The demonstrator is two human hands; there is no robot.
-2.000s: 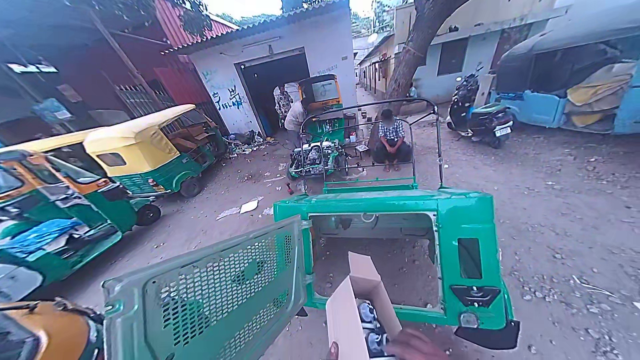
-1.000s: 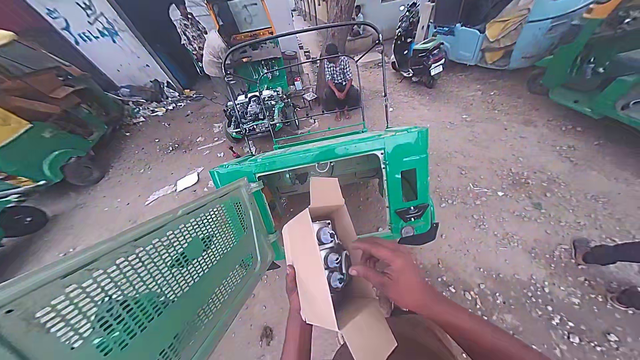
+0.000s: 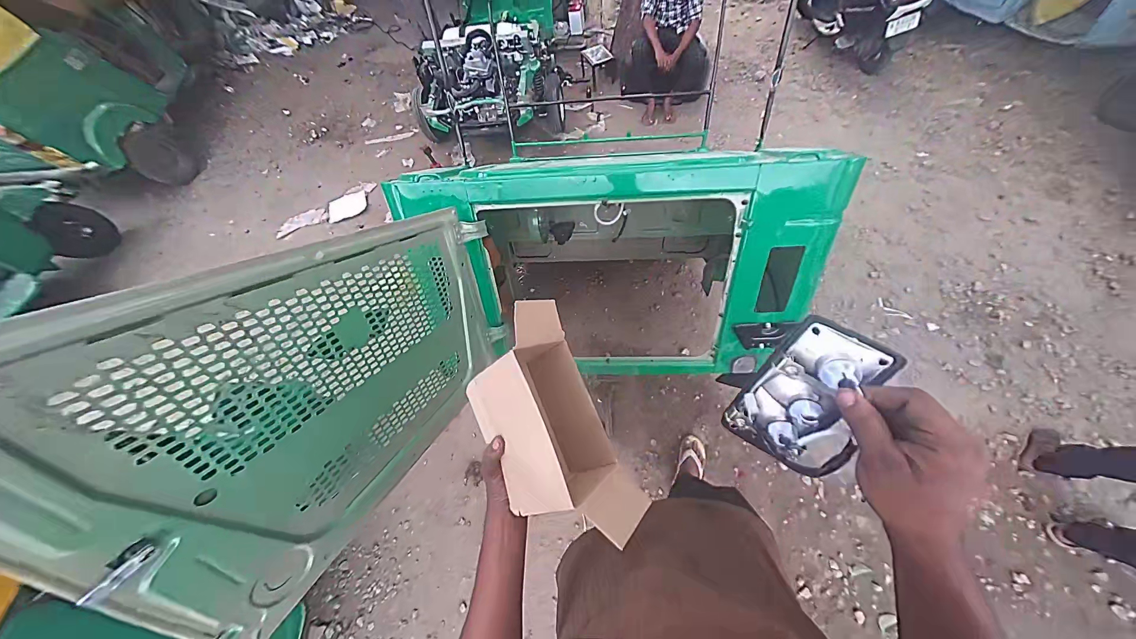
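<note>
My left hand grips the lower left side of an open cardboard box, its flaps spread and its visible inside bare. Off to the right, my right hand holds a vehicle lamp unit by one of its round bulb sockets, thumb and fingers pinched on it. The lamp has a dark rim and several sockets on its back. Behind both stands the green rear body panel of an auto rickshaw, with a large rectangular opening. The lamp overlaps the panel's lower right corner in view.
A perforated green engine door hangs swung out at the left. Beyond the panel are a thin metal frame, an exposed engine and a seated person. Another person's legs show at the right edge. Green vehicles stand upper left.
The lamp unit, inside the box one second ago, is out of it in my right hand, which has moved right. My left hand still holds the box. The view has tilted down.
</note>
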